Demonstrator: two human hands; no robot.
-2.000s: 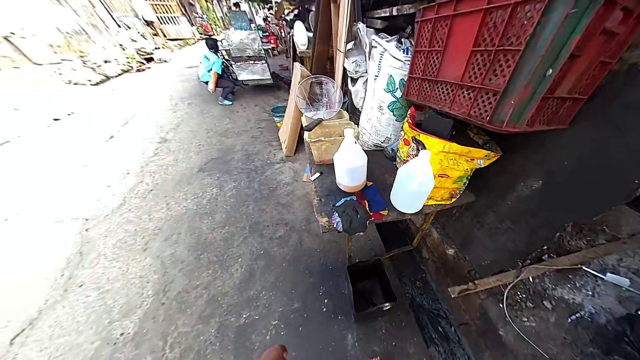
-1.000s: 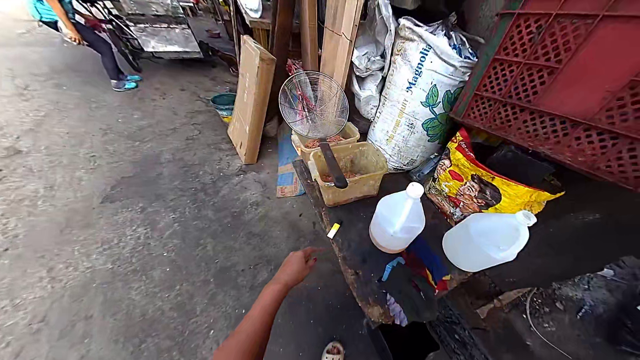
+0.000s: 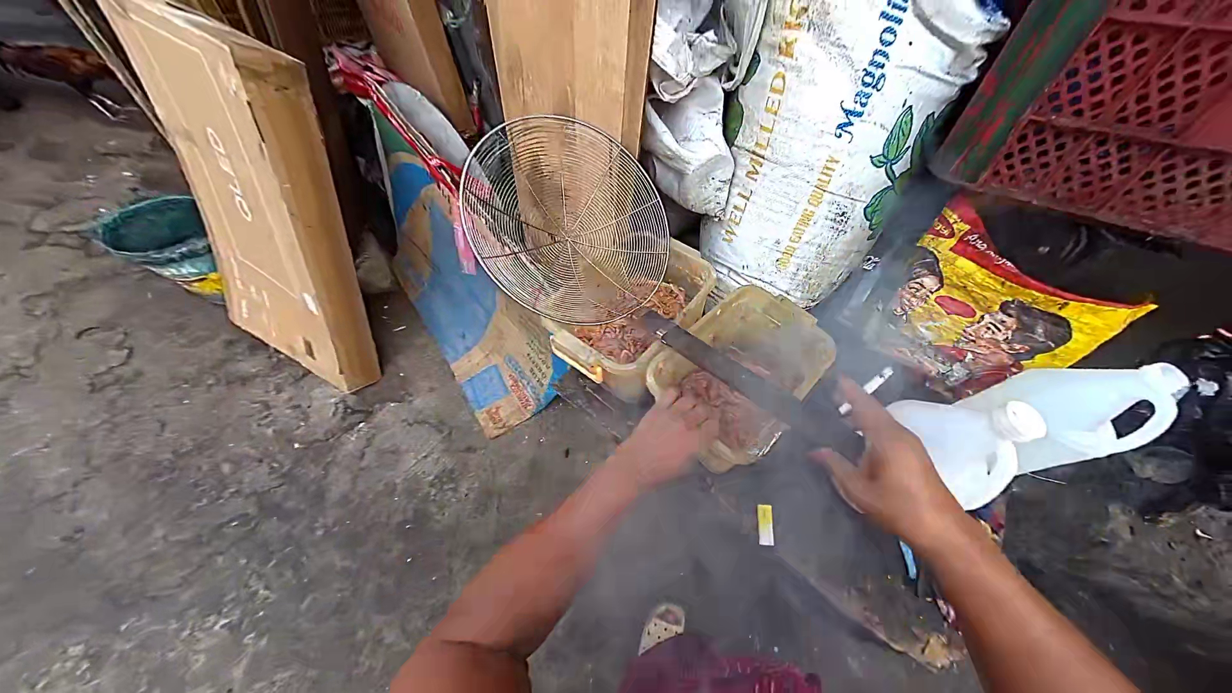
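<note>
My left hand point(image 3: 674, 433) reaches into the near plastic tub point(image 3: 775, 337), its fingertips at the reddish raw meat point(image 3: 727, 409); whether they grip any is unclear. A round wire strainer point(image 3: 566, 221) lies tilted over the tubs, its dark handle point(image 3: 727, 368) running toward my right hand. My right hand point(image 3: 881, 457) has a cigarette point(image 3: 864, 390) at its fingers, with thumb and fingers spread near the handle's end. The far plastic tub point(image 3: 616, 371) holds more meat under the strainer. Smoke blurs the area around my right hand.
Two white plastic jugs point(image 3: 962, 448) point(image 3: 1078, 409) stand or lean at the right, beside a yellow and red bag point(image 3: 1039, 318). Behind are a white woven sack point(image 3: 799, 164) and a red plastic crate point(image 3: 1136, 135). A flat cardboard box point(image 3: 250, 192) leans at the left, near a green basin point(image 3: 159, 231).
The view has come closer to the tubs. My left hand is now in the near tub, and my right hand with a cigarette has come into view beside the strainer's handle.
</note>
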